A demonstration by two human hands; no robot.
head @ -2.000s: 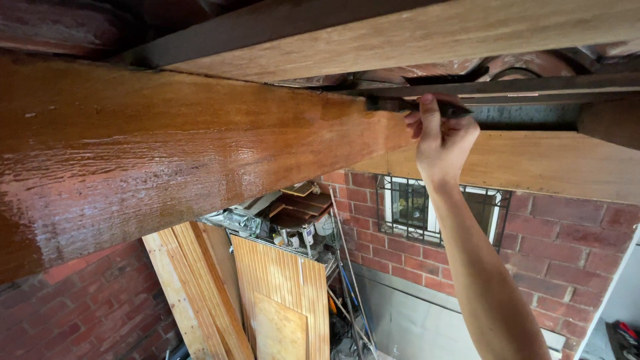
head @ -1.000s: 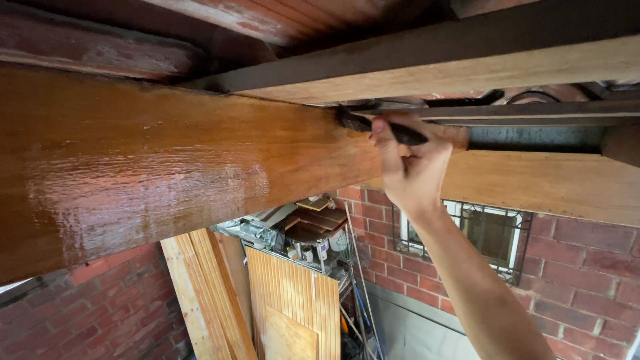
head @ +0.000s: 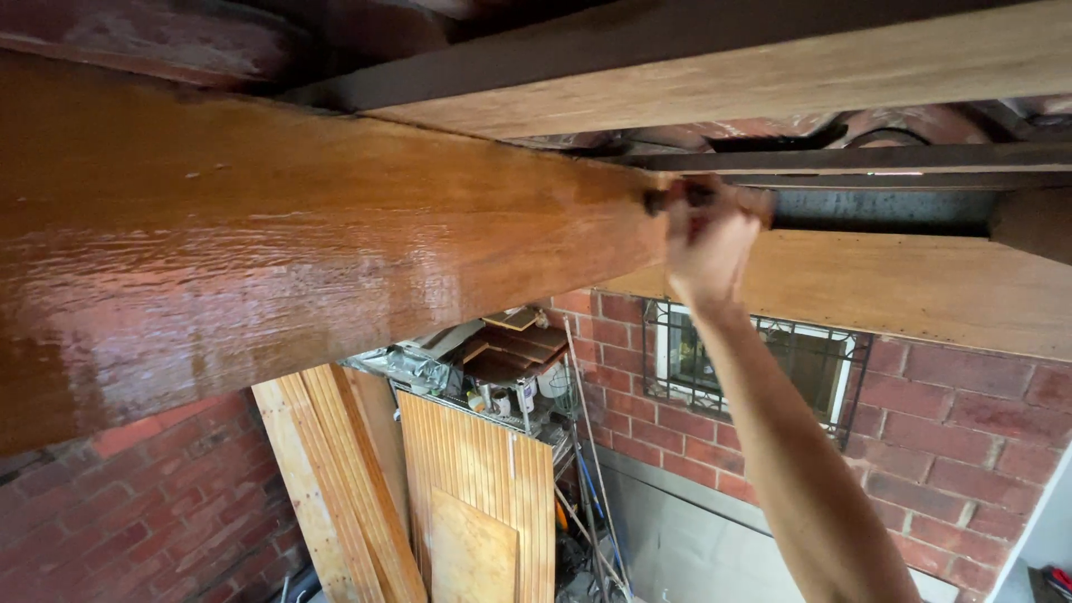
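A large wooden beam [head: 352, 243] runs from the left toward the centre, its face wet and glossy with finish. My right hand [head: 712, 239], raised and blurred, is closed around the dark handle of a paintbrush [head: 662, 201], whose bristle end is at the beam's far end, near its upper edge. Above, a lighter wooden rafter [head: 712, 84] with a dark side crosses toward the right. A pale wooden board [head: 904, 280] spans behind my hand and wrist. My left hand is out of view.
Below stand wooden planks [head: 335, 486] and a grooved wooden panel [head: 477, 469], beside a wire shelf [head: 540, 431] with containers and boards. Long poles [head: 590, 435] lean near it. A barred window [head: 754, 360] is set in the brick wall [head: 946, 419]. Roof tiles [head: 913, 126] lie overhead.
My right hand stays at the beam's far end with the brush; the brush has shifted slightly and the hand is now blurred by motion. The view has shifted a little.
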